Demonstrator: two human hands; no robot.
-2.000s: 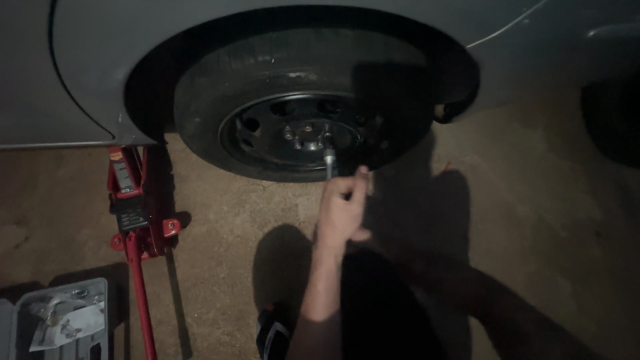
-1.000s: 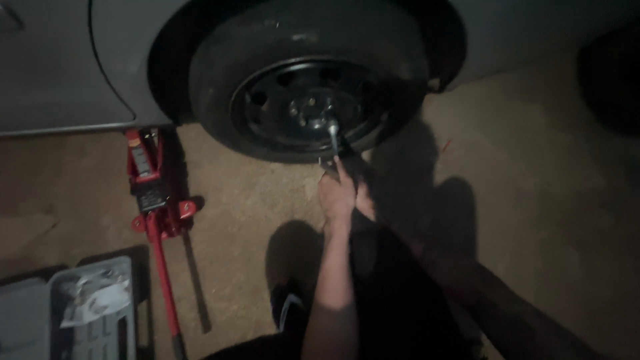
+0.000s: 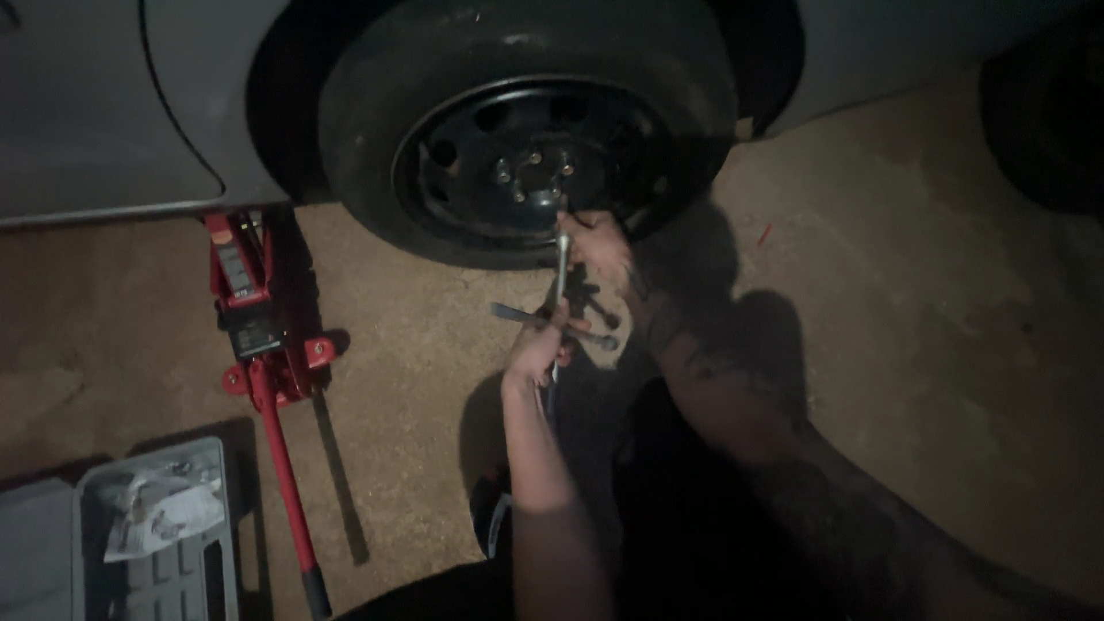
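Observation:
A four-way lug wrench (image 3: pixel 563 259) lies across my left hand (image 3: pixel 536 349), which is closed around its middle where the arms cross. One arm of the wrench points up at the wheel. My right hand (image 3: pixel 599 241) is at that arm's socket end, just below the hub, with the fingers bent near the tip; whether they grip the wrench or a lug nut is not clear. The black steel wheel (image 3: pixel 483 207) carries a black tire (image 3: pixel 371 155), and several studs show around its hub (image 3: pixel 536 177).
A red floor jack (image 3: pixel 285 379) reaches under the car body (image 3: pixel 86 121) on the left, its handle pointing toward me. An opened grey plastic case (image 3: pixel 226 517) with a clear bag (image 3: pixel 164 517) lies at lower left. Another tire (image 3: pixel 1044 129) stands at upper right.
My right hand has come to the wrench's socket end near the hub. The socket end is now lower, away from the hub, and my left hand holds the wrench by its middle.

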